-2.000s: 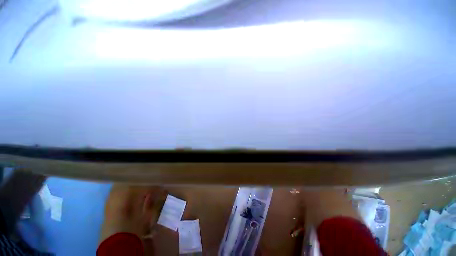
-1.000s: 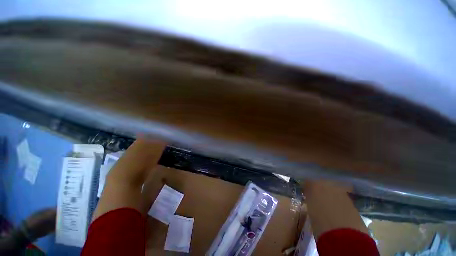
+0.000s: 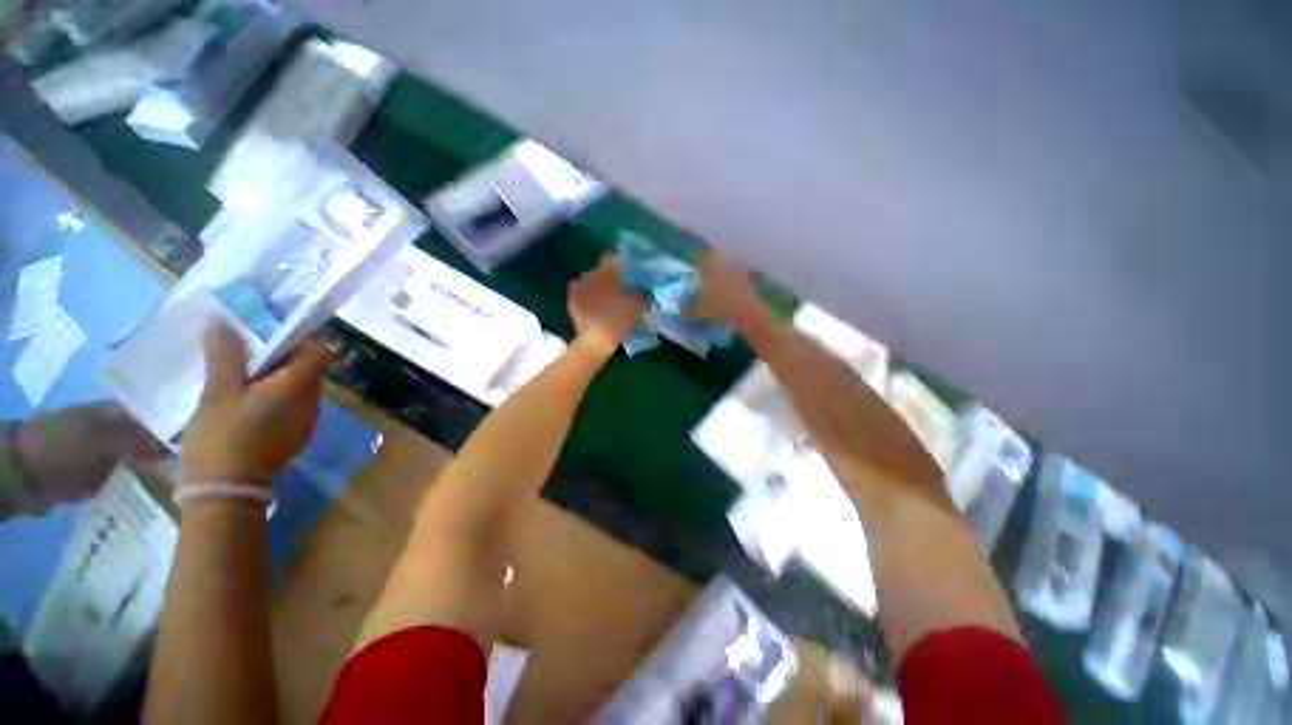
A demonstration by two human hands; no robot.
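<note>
My left hand (image 3: pixel 607 303) and my right hand (image 3: pixel 726 293) are both over the green belt. Between them is a bunch of light blue and white folded leaflets (image 3: pixel 660 276). Both hands touch the bunch; the fingers are small and blurred. A clear blister tray (image 3: pixel 720 654) with dark and pale parts lies on the brown bench near the lower edge. Part of a white slip (image 3: pixel 503 680) shows beside my left forearm.
Another person's hand (image 3: pixel 248 418) holds an open white carton or tray (image 3: pixel 291 269) at left, over a blue surface (image 3: pixel 319 460). Several cartons and trays lie on the green belt (image 3: pixel 609 425). A row of trays (image 3: pixel 1063 545) is at right. A pale panel (image 3: pixel 907 156) hangs above.
The view has tilted and now shows the belt. My hands, hidden under the overhead edge before, are now visible at the blue leaflets. The other person's hands and a white carton have come in at left.
</note>
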